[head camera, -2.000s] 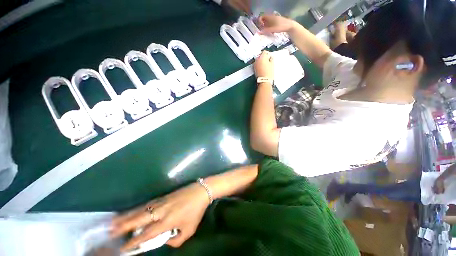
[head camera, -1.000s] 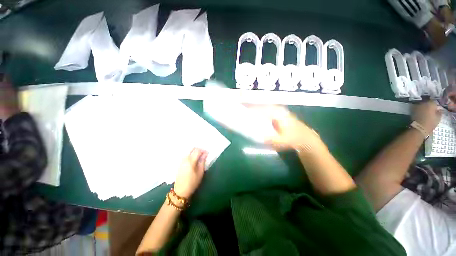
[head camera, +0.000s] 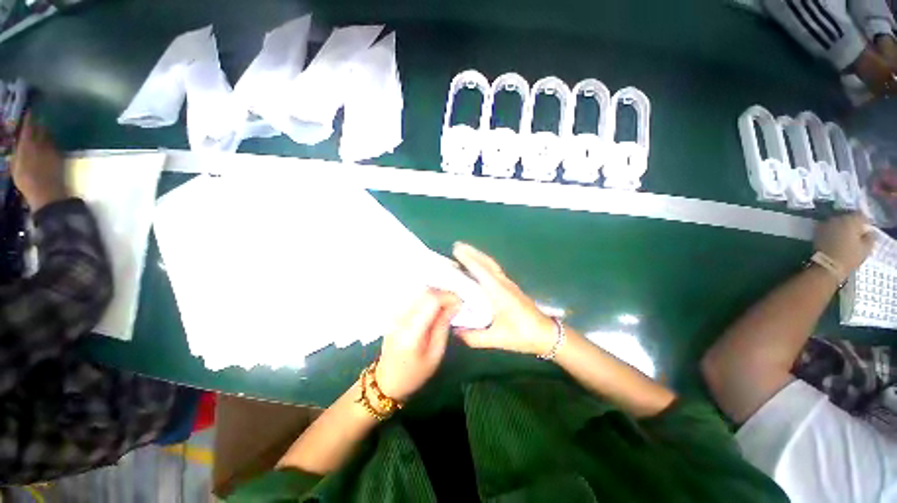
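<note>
A fanned stack of thin white sheets (head camera: 285, 265) lies on the green bench in front of me. My left hand (head camera: 418, 339) is at the stack's right corner, fingers pinching white material. My right hand (head camera: 497, 305) faces it, palm inward, around the end of a white item (head camera: 470, 305) held between both hands. The item overlaps the white sheets, so its full shape cannot be told. Several white loop-shaped units (head camera: 543, 133) stand in a row beyond the long white strip. Wrapped white packets (head camera: 374, 98) lie to their left.
A long white strip (head camera: 688, 206) crosses the bench. A neighbour's arm in plaid (head camera: 64, 255) is at a pale sheet (head camera: 128, 246) on the left. On the right, a neighbour's arm (head camera: 787, 305) reaches towards a gridded white tray (head camera: 875, 285) and more loop units (head camera: 799, 162).
My right hand has moved left and back with the white item and now meets my left hand. My left hand has shifted slightly right at the stack's corner.
</note>
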